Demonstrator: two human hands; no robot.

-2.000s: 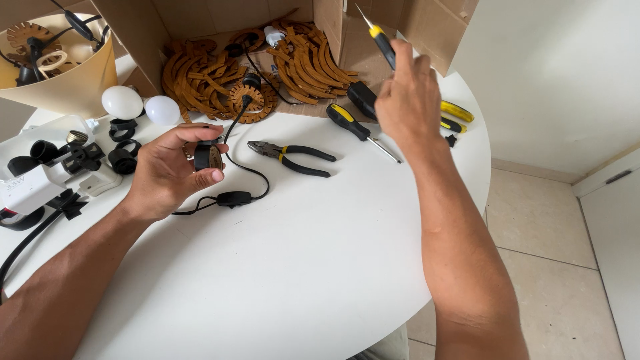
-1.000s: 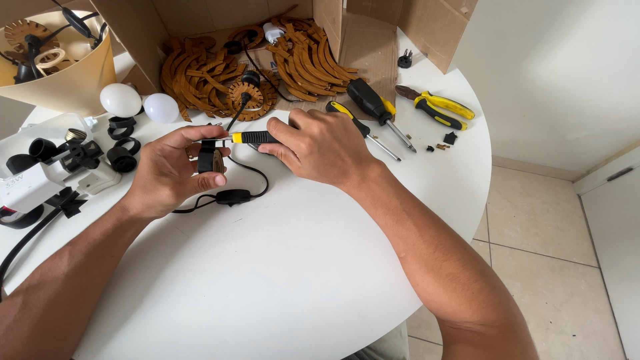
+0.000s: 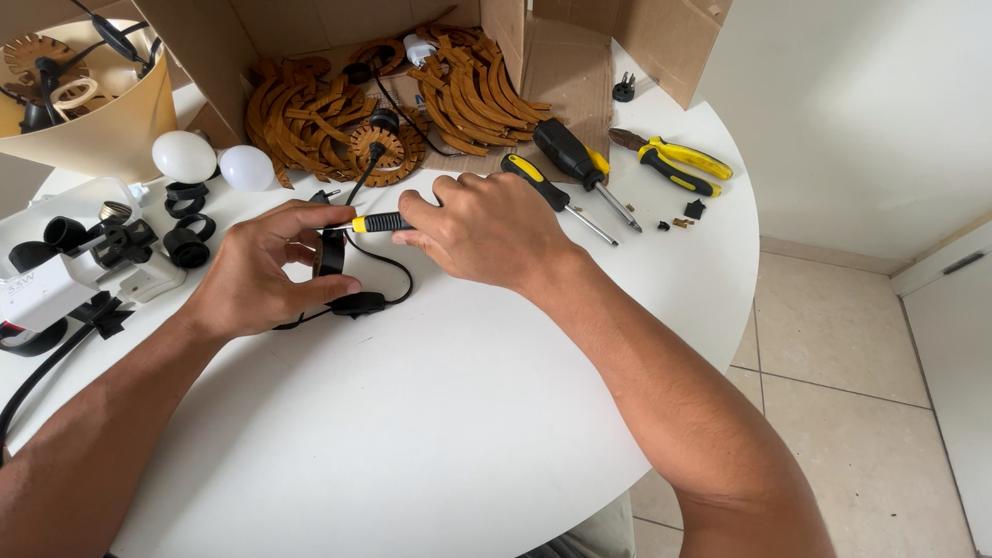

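My left hand (image 3: 267,267) holds a round black part (image 3: 331,254), perhaps a roll of tape or a ring, upright between thumb and fingers. A yellow and black screwdriver (image 3: 380,223) is in my right hand (image 3: 484,229), its shaft pointing left to the top of the black part; the tip is hidden by my left fingers. Just beyond and below the hands lies a black cord with an inline switch (image 3: 358,303). Behind them a black plug or connector sits on a notched wooden disc (image 3: 377,147). A screwdriver with a yellow and black handle (image 3: 535,180) lies right of my right hand.
An open cardboard box (image 3: 310,27) holds curved wooden strips (image 3: 310,124). Pliers (image 3: 674,163), a thick-handled screwdriver (image 3: 570,151) and small loose bits lie at the right. Light bulbs (image 3: 184,156), black rings (image 3: 186,242), a white charger (image 3: 46,294) and a lampshade (image 3: 132,108) are at the left.
My right hand has come down and left from the back right, bringing the screwdriver to the black part. The left hand has stayed nearly in place, still holding that part.
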